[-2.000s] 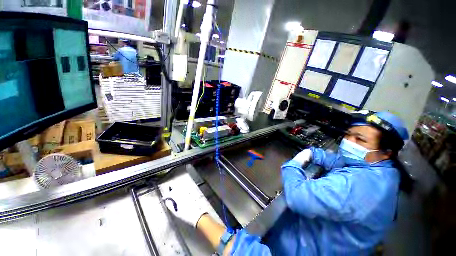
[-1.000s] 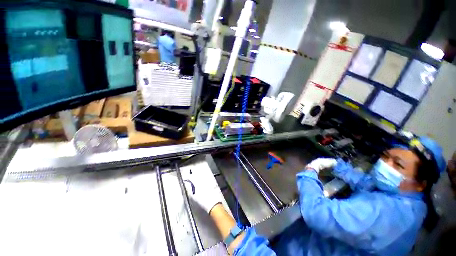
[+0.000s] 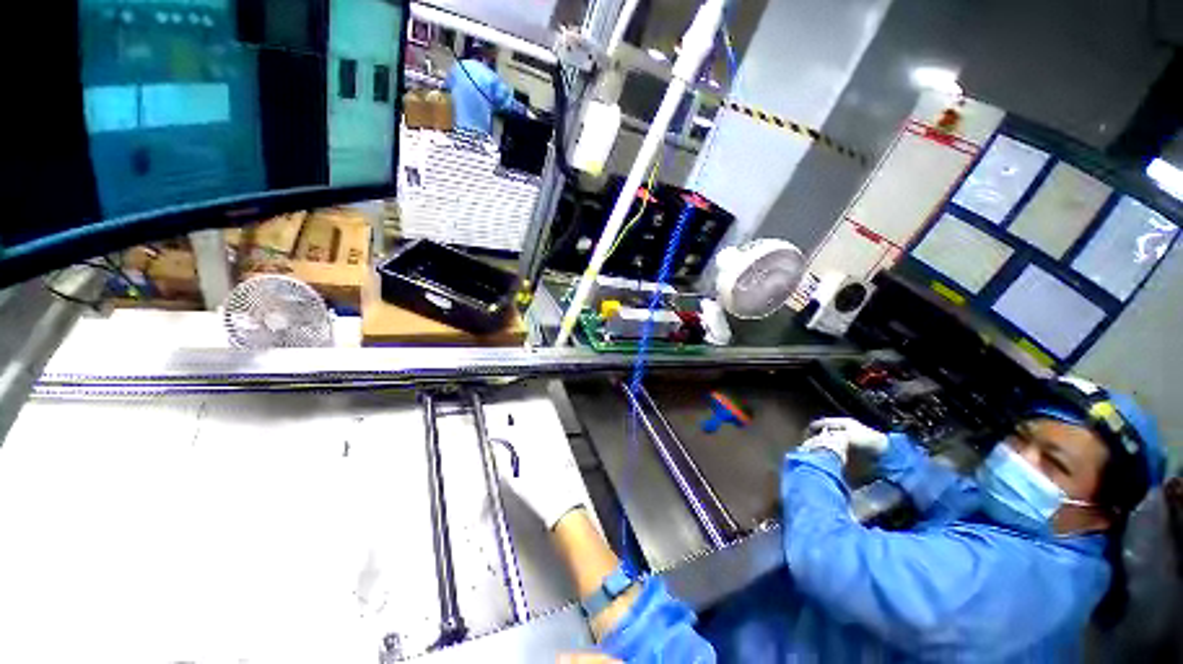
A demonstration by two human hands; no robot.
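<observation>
My right hand (image 3: 542, 483), in a white glove with a blue band at the wrist, reaches over the conveyor bed. It holds a small thin curved black item (image 3: 507, 457) at its fingertips. I cannot tell what the item is. The hand is just right of two paired metal rods (image 3: 441, 519) that cross the bright silver bed plate (image 3: 260, 506). A small patch of bare skin (image 3: 590, 658) at the bottom edge looks like my left hand, nearly all cut off.
A coworker in a light blue smock (image 3: 908, 545) stands at right, gloved hands together. An orange and blue tool (image 3: 724, 413) lies on the dark section. A blue coiled cord (image 3: 659, 292) hangs across. Behind the rail are a black bin (image 3: 448, 288), green board (image 3: 642, 324), fans and monitor (image 3: 195, 117).
The view has swung left, so the scene sits further right. My right hand keeps its place by the rods with the black item. A skin patch now shows at the bottom edge.
</observation>
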